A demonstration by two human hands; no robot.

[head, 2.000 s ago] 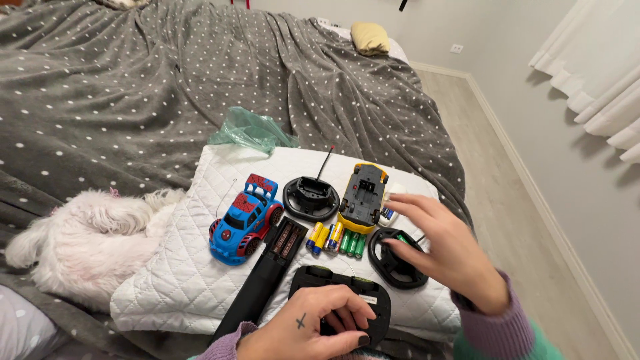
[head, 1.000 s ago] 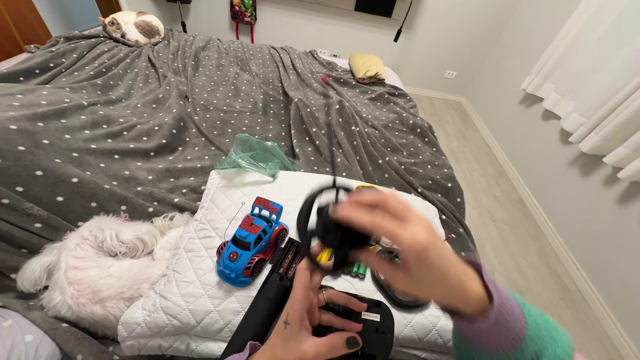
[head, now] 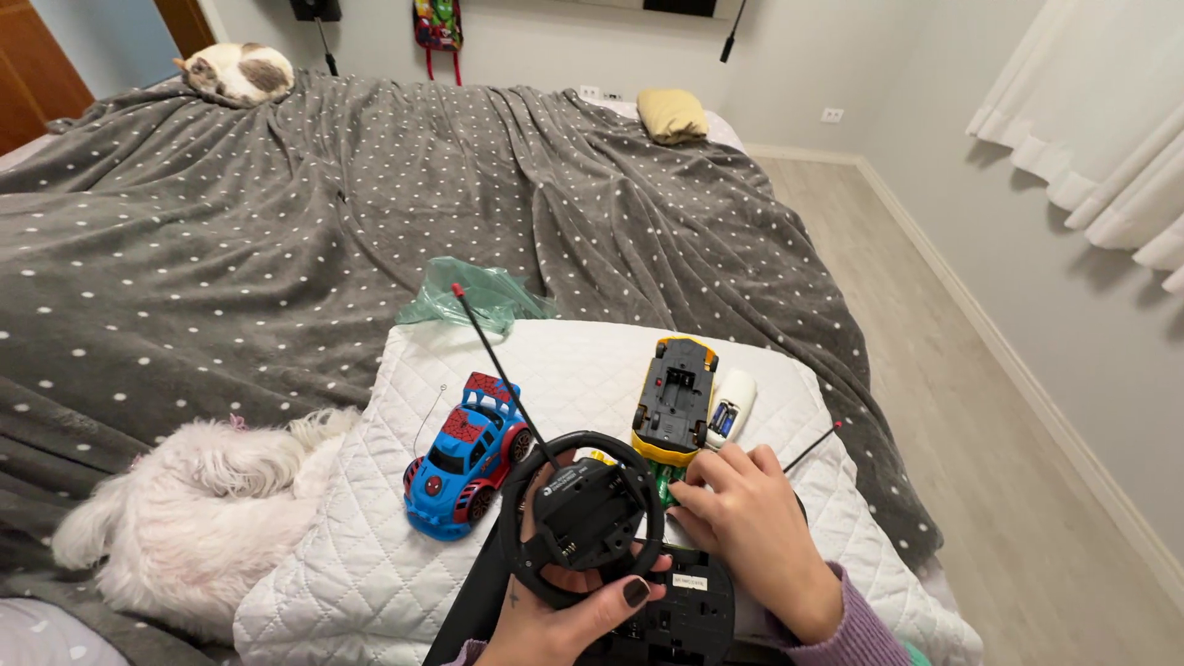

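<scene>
My left hand (head: 564, 610) holds a black toy steering-wheel remote (head: 592, 513), its underside up with an empty-looking battery compartment and a long antenna. My right hand (head: 749, 527) has its fingertips at the green batteries (head: 668, 481), between the remote and an upturned yellow toy car (head: 677, 398). Whether it grips one is not clear. A blue and red toy car (head: 467, 458) stands to the left on the white quilted cover. A white battery-powered device (head: 733, 407) with its compartment exposed lies beside the yellow car. Below my hands is a black plastic base (head: 684, 610).
A white furry dog (head: 203, 518) lies left of the quilted cover (head: 324, 592). A green plastic bag (head: 476, 291) rests at its far edge. A cat (head: 239, 74) curls on the grey dotted blanket (head: 435, 185), and a yellow cushion (head: 672, 116) sits far right.
The steering-wheel remote beside the yellow car was picked up, turned underside up, and is now in my left hand. My right hand has moved from it to the green batteries.
</scene>
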